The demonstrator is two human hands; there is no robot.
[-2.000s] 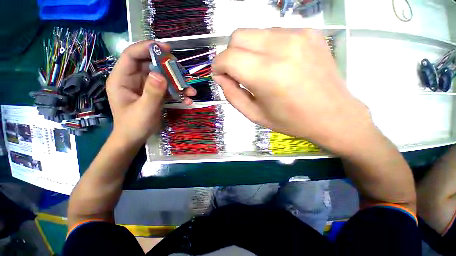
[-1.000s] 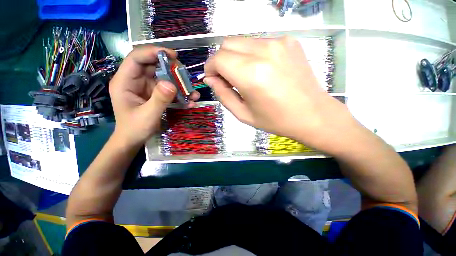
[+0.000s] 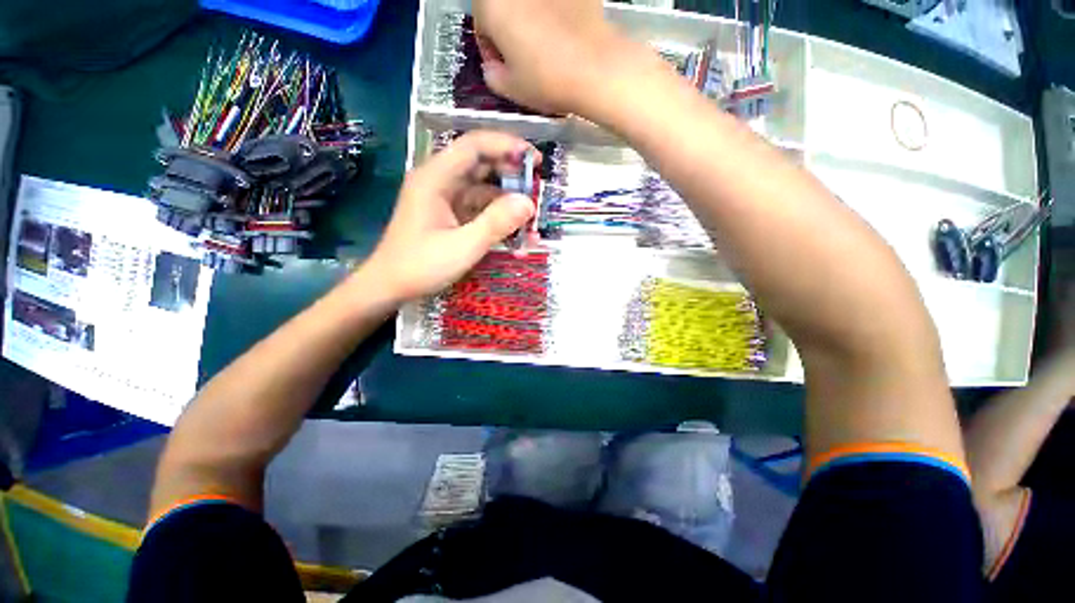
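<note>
My left hand point(image 3: 454, 218) holds a grey connector housing point(image 3: 520, 186) with a reddish band, upright over the left side of the tray. My right hand point(image 3: 536, 53) reaches to the far left compartment, over the dark red wires point(image 3: 472, 83); its fingertips are at the bundle, and whether they grip a wire cannot be told. Red wires point(image 3: 495, 309) lie just below my left hand. Yellow wires point(image 3: 698, 324) lie to their right. White, blue and purple wires point(image 3: 613, 207) lie in the middle compartment.
The divided white tray point(image 3: 589, 363) spans the bench. A pile of wired connectors point(image 3: 254, 177) and an instruction sheet point(image 3: 106, 295) are on the left. A blue bin point(image 3: 301, 14) is at the back. Dark connectors point(image 3: 967, 250) and another person's arm point(image 3: 1026, 436) are at right.
My right hand has moved from beside the housing up to the far left compartment. The view has shifted, so the tray sits differently. My left hand still holds the housing, now turned more edge-on.
</note>
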